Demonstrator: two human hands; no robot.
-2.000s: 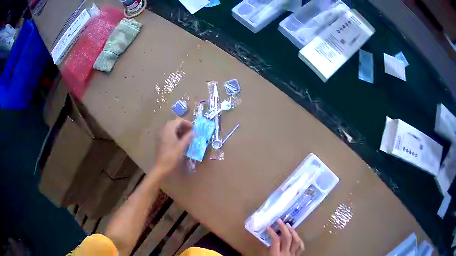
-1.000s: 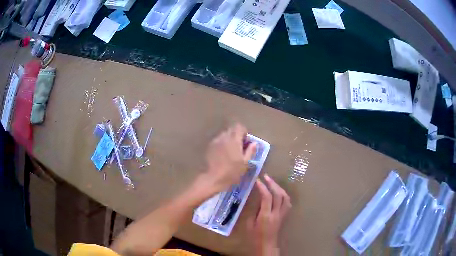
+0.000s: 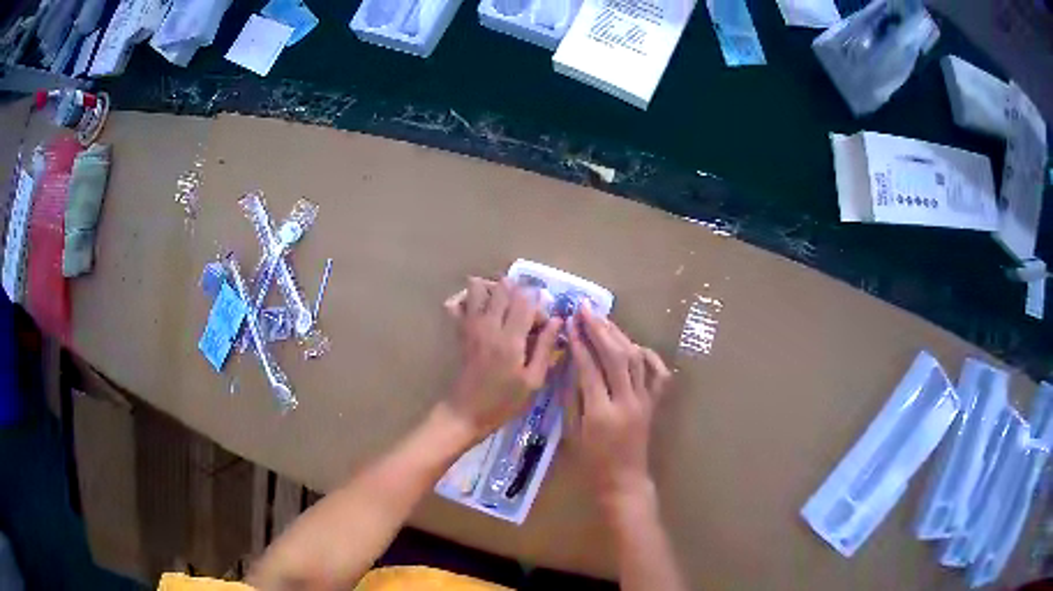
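Note:
A white blister tray (image 3: 468,476) lies lengthwise in front of me on the cardboard-covered bench. A black USB charging cable (image 3: 527,464) and clear-wrapped parts lie in its compartments. My left hand (image 3: 506,352) and my right hand (image 3: 614,387) meet over the tray's far half, with fingertips on a small bagged piece (image 3: 561,305) at the far end. My fingers partly hide the piece and the tray's middle.
Bagged wands (image 3: 277,256) and a blue leaflet (image 3: 222,327) lie to the left. Empty trays (image 3: 883,456) lie at the right. Retail boxes (image 3: 930,181) stand on the green conveyor (image 3: 739,144). A red sheet (image 3: 52,248), folded cloth (image 3: 87,210) and small bottle (image 3: 72,106) are far left.
My right hand has moved from the tray's side to its far end, beside my left hand. Another bagged item now shows on the conveyor at the upper right.

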